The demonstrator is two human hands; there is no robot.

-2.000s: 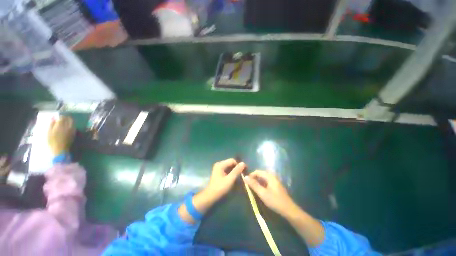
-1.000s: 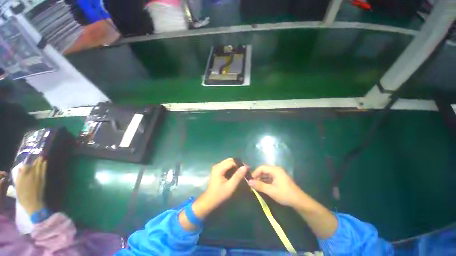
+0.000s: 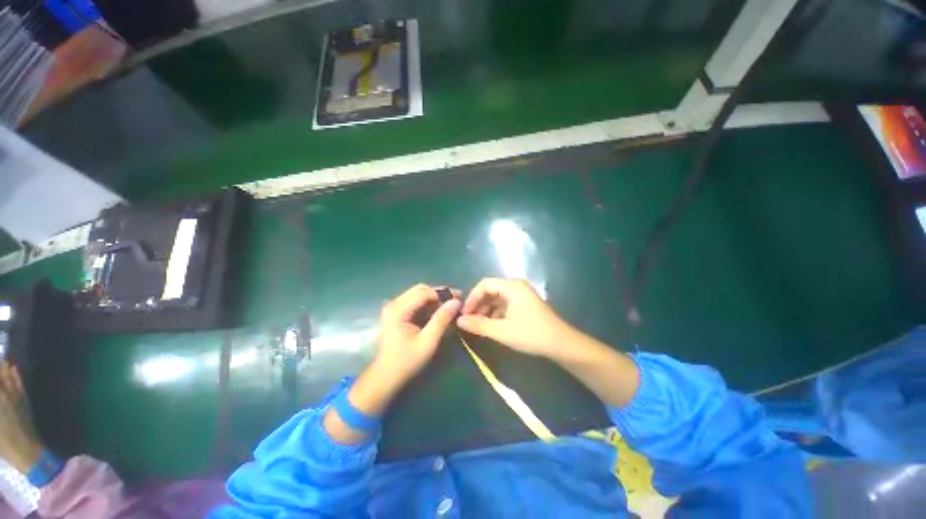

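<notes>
My left hand (image 3: 414, 329) and my right hand (image 3: 508, 316) meet fingertip to fingertip above the green bench. My left fingers pinch a small dark piece (image 3: 445, 294). A long yellow-cream strip (image 3: 505, 391) hangs from between the fingertips down to my lap. My right thumb and fingers pinch at its upper end; the exact contact is hidden by the fingers. A blue band (image 3: 354, 411) is around my left wrist.
An open tablet (image 3: 140, 258) lies on a black tray (image 3: 225, 258) at left. Another open tablet (image 3: 364, 76) lies on a white sheet on the far belt, beyond a white rail (image 3: 426, 150). A neighbour's hand (image 3: 14, 421) is at lower left. A lit tablet (image 3: 899, 139) is at right. A dark cable (image 3: 665, 223) crosses the bench.
The view has swung right, so the tablets appear further left and a lit tablet shows at right. My hands stay together on the strip. The neighbour's hand is lower.
</notes>
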